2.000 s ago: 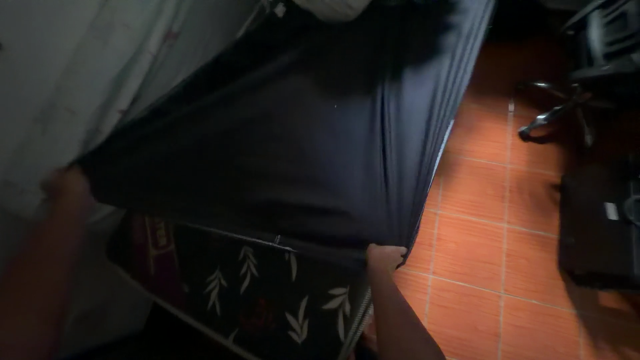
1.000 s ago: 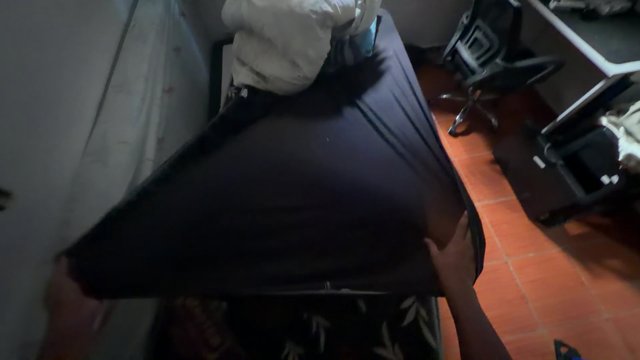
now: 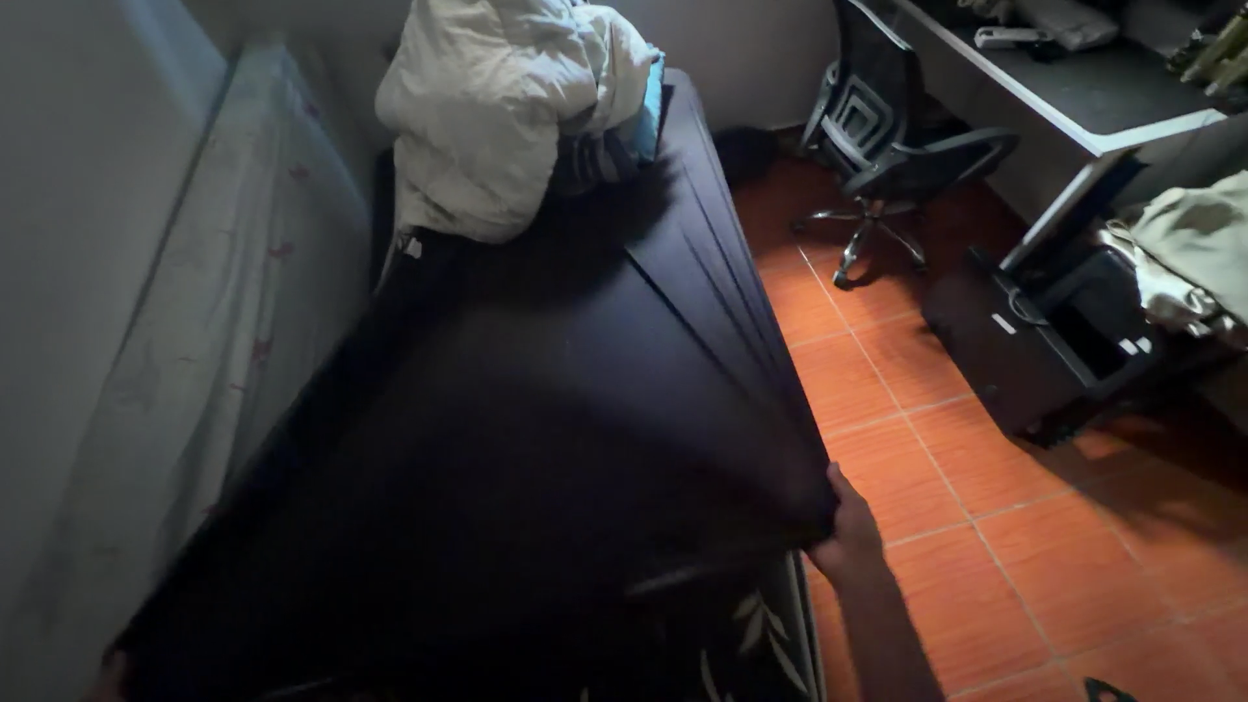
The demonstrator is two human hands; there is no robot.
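A dark fitted sheet [image 3: 546, 409] is stretched over a mattress with a leaf pattern [image 3: 756, 634], which shows at the bottom of the view. My right hand [image 3: 848, 531] grips the sheet's right near edge, beside the mattress side. At the bottom left corner, my left hand [image 3: 112, 673] holds the sheet's other corner; only a small, dim part of that hand is visible. The sheet is pulled taut between both hands. On the far part of the bed lies a bunched cream comforter [image 3: 478, 117], with a light blue item [image 3: 650, 107] beside it.
Along the left wall leans a pale, covered panel or mattress [image 3: 263, 244]. To the right are a black office chair [image 3: 868, 146], a desk with a light edge [image 3: 1102, 141], a black case-like object [image 3: 1014, 361] and light cloth [image 3: 1194, 244], over orange floor tiles [image 3: 936, 458].
The sheet now covers more of the patterned mattress than two seconds ago. My right hand, spread against the sheet a second ago, now grips its edge. The view has tilted up.
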